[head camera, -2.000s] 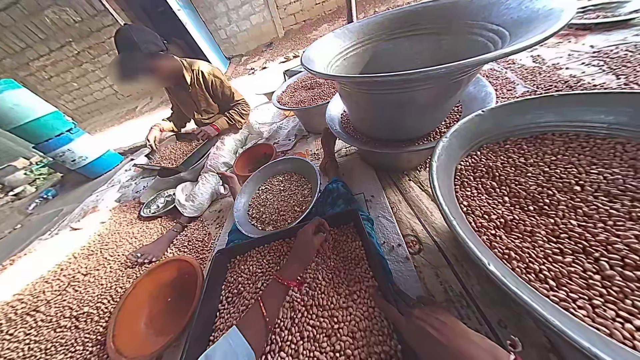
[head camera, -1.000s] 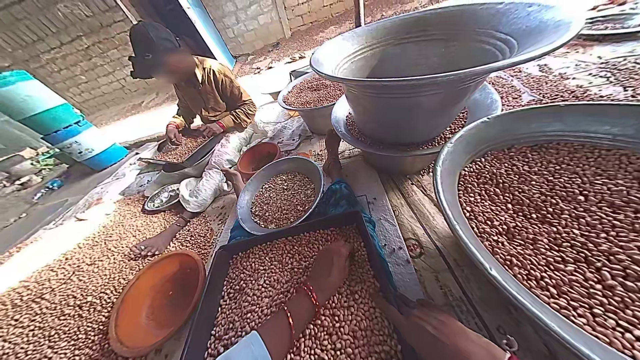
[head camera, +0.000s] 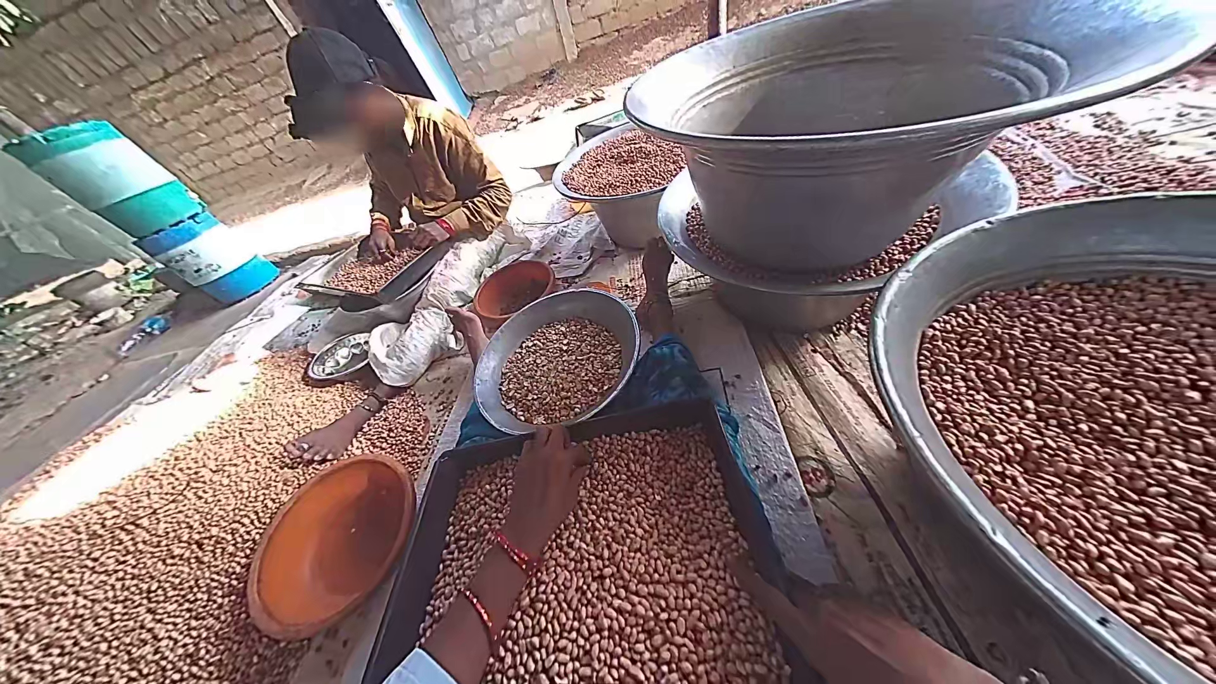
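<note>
A dark rectangular tray (head camera: 446, 494) full of shelled peanuts (head camera: 627, 570) lies at the bottom centre. One of my hands, with red beaded bangles, reaches in from the bottom left: my left hand (head camera: 551, 475), fingers bent down at the tray's far edge, beside the metal bowl of peanuts (head camera: 622, 332). Whether a peanut is between its fingertips cannot be seen. My right hand (head camera: 817, 622), blurred, is at the tray's right side, its fingers over the rim and the peanuts; its grip is unclear.
An orange bowl (head camera: 332, 541) rests left of the tray, on spread peanuts. Large metal basins (head camera: 898, 380) stand at the right, one stacked on a peanut-filled basin. Across from me a person (head camera: 437, 171) in a cap handles peanuts in another tray. Blue and green barrels (head camera: 204, 252) stand far left.
My left hand has moved from over the peanuts near the tray's right part to its far edge, by the metal bowl. My right hand stays at the tray's right side.
</note>
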